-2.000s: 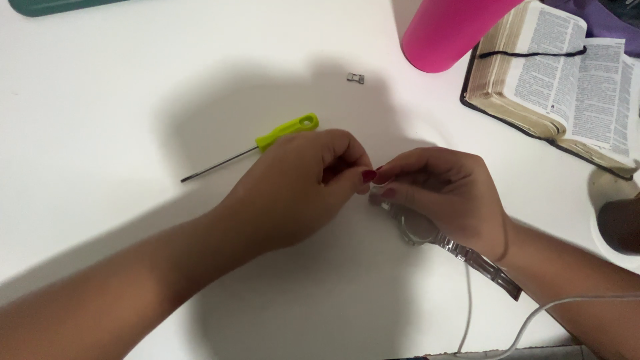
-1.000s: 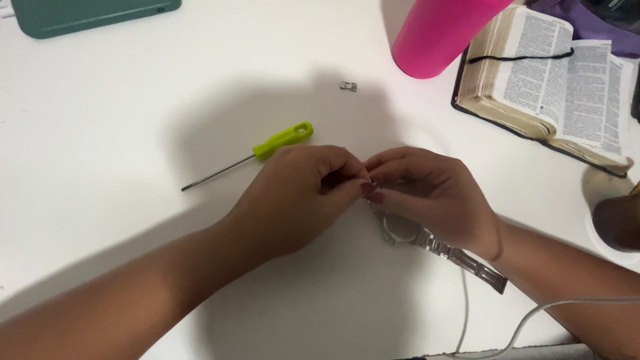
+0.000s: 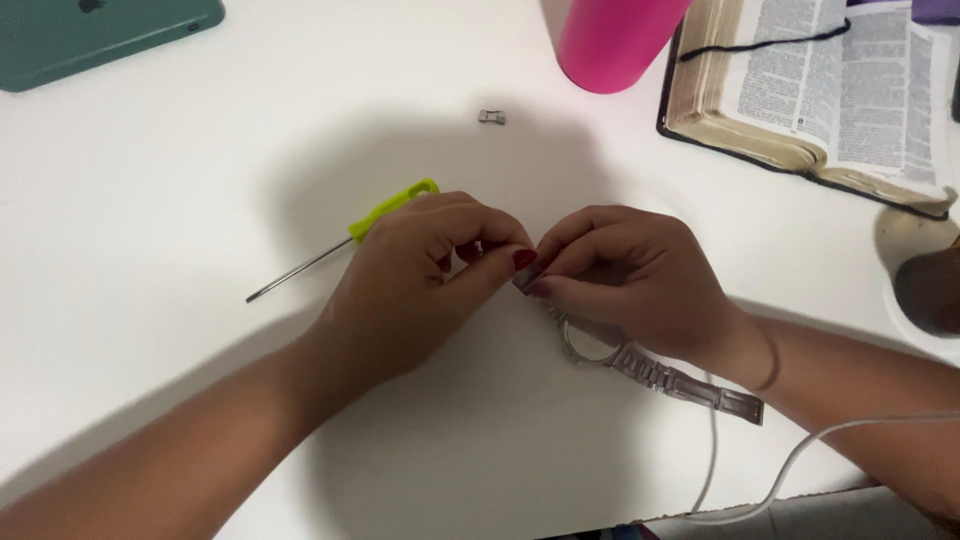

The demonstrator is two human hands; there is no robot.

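A wristwatch with a metal link bracelet (image 3: 656, 373) hangs below my right hand (image 3: 637, 281), its round case near the palm. The thumb and fingers of my right hand pinch one end of the bracelet. My left hand (image 3: 427, 277) meets it there, thumb and index fingertips closed at the same end; whether they hold a small part is hidden. Beside my left hand a screwdriver with a yellow-green handle (image 3: 382, 215) lies on the white table, its shaft pointing down to the left. Above both hands lies a small loose metal bracelet link (image 3: 492, 117).
A green phone (image 3: 112, 37) lies at the top left. A pink cylindrical container (image 3: 615, 45) stands beside an open book (image 3: 795, 82) with a dark ribbon. At the right edge is a cup with dark contents (image 3: 930, 289). A white cable (image 3: 795, 457) runs past my right forearm.
The view has shifted, showing more of the phone. My hands stay together at the bracelet's end, with small changes in the fingers' position.
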